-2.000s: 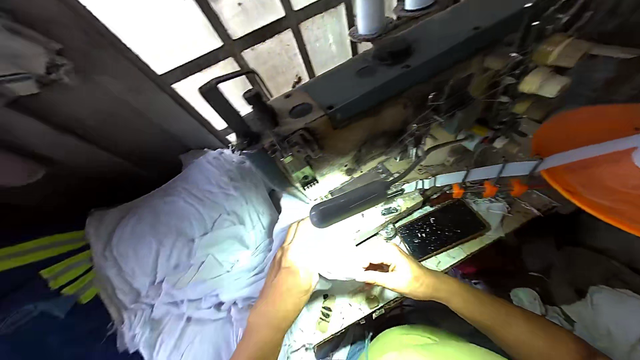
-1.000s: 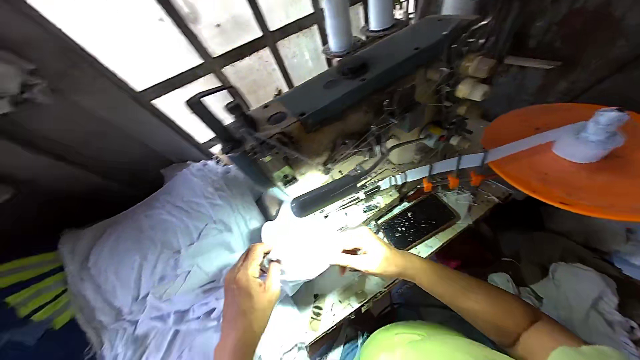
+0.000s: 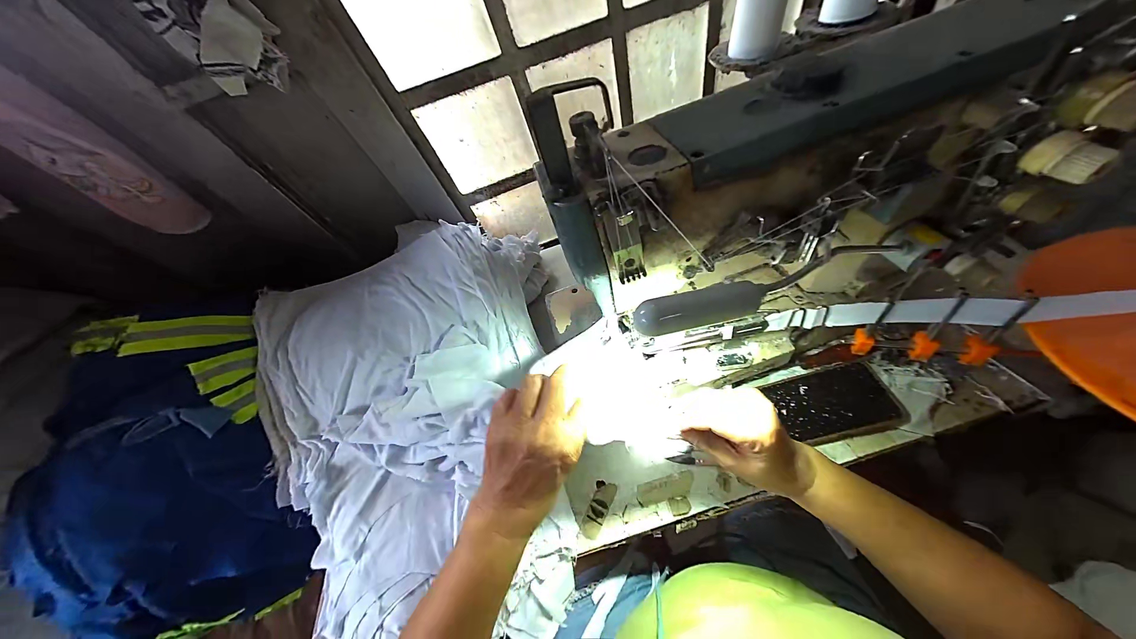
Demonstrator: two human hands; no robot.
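Both hands are on a white fabric piece (image 3: 612,390), brightly lit and overexposed, at the needle area of an industrial sewing machine (image 3: 657,160). My left hand (image 3: 537,435) presses on the fabric's left edge, fingers bent. On the right side my right hand (image 3: 741,435) pinches the cloth, and a dark pointed metal tool, perhaps thread snips, shows under its fingers. A grey lamp (image 3: 701,308) lies just above the fabric. White tape (image 3: 941,311) runs from an orange disc (image 3: 1087,311) through guides toward the needles. Glare hides the fingertips.
A large stack of white cloth pieces (image 3: 382,355) stands to the left, beside dark blue garments (image 3: 160,470) with yellow reflective strips. A phone (image 3: 830,402) lies right of my right hand. Thread cones (image 3: 757,31) stand behind, before a barred window. The worktable edge (image 3: 674,524) runs below.
Against one second ago, my left hand has moved up closer to the needle area, and the fabric lies nearer the needles. The view has shifted somewhat.
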